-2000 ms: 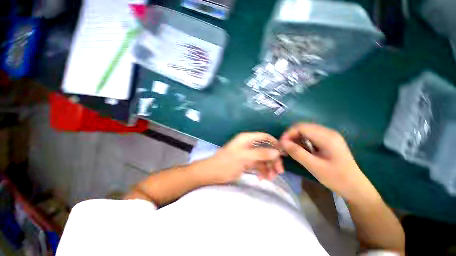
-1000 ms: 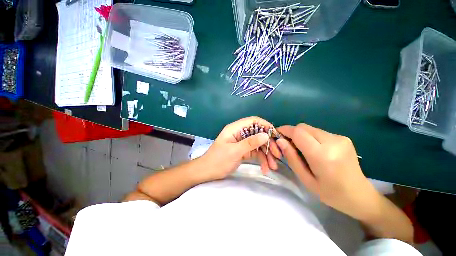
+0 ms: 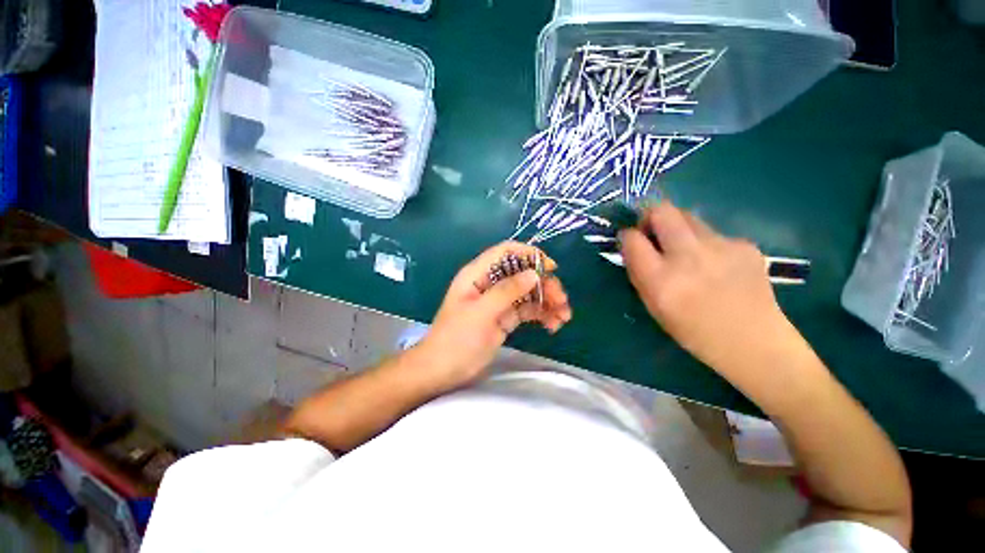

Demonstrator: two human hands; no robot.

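My left hand is shut on a fan of several metal pins, low in front of me at the bench edge. My right hand is at the front edge of the loose pin pile, palm down. Tweezers stick out from under it on the right, and slim tips show at its left side. Its fingertips are partly blurred, so whether they grip a pin is unclear. The pile spills from a tipped clear tub.
A left clear tub holds pins on white paper. Beside it are a record sheet with a green flower pen and paper scraps. A right clear tub holds jumbled pins. A black phone-like rectangle lies behind.
My right hand has moved away from my left hand, forward to the pin pile. The tweezers now show at its right side. My left hand still holds the fan of pins.
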